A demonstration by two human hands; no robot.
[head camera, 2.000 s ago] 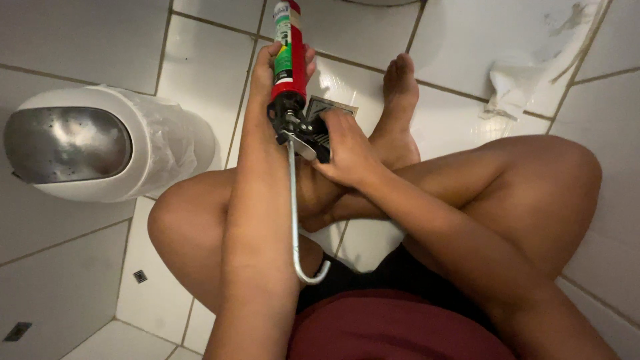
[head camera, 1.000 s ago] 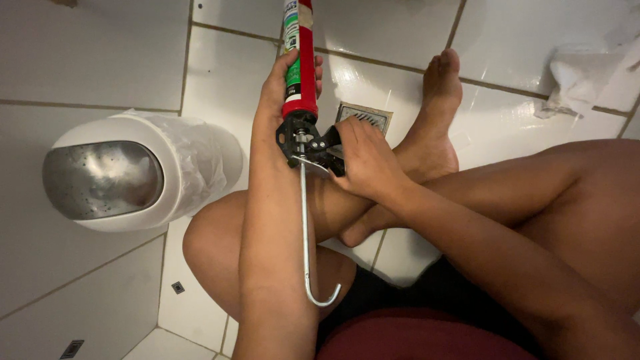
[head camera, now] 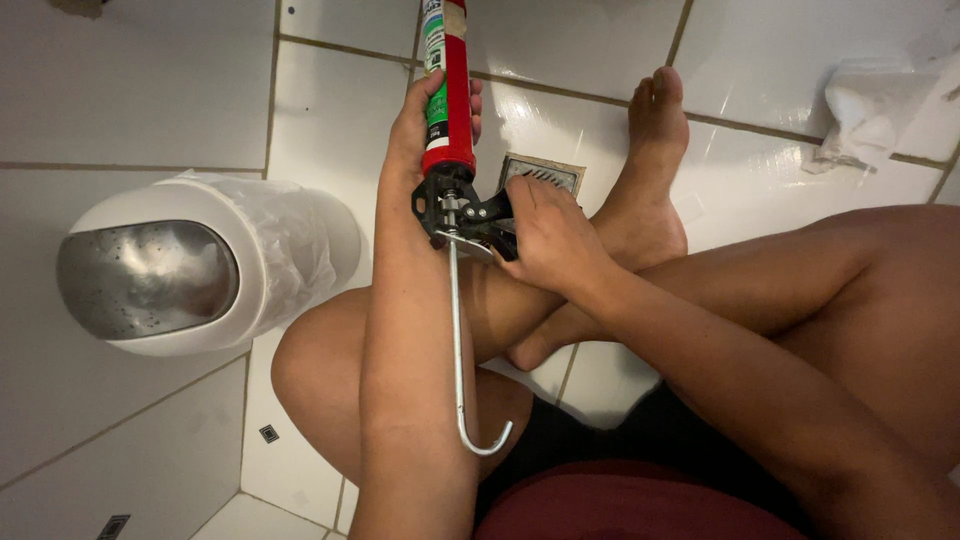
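Note:
A caulking gun point(head camera: 444, 202) with a black handle lies across my left forearm, its front past the top edge of the view. In its barrel sits a red sealant cartridge point(head camera: 457, 112) with a green, white and black label. My left hand point(head camera: 416, 120) wraps around the cartridge from below, thumb on the left and fingertips on the right. My right hand point(head camera: 551, 232) is closed around the black handle and trigger. The steel plunger rod point(head camera: 456, 330) runs back toward my body and ends in a hook. The cartridge's nozzle is out of view.
A white waste bin point(head camera: 247, 262) with a shiny metallic lid and a plastic liner stands at left. A metal floor drain point(head camera: 544, 171) lies behind my right hand. Crumpled white paper or cloth point(head camera: 862, 112) rests on the tiles at right. My crossed legs and bare feet are below my arms.
Both hands keep hold of the caulking gun throughout. The view has shifted, bringing the floor drain more into sight than two seconds ago. The hook stays at the rod's rear end.

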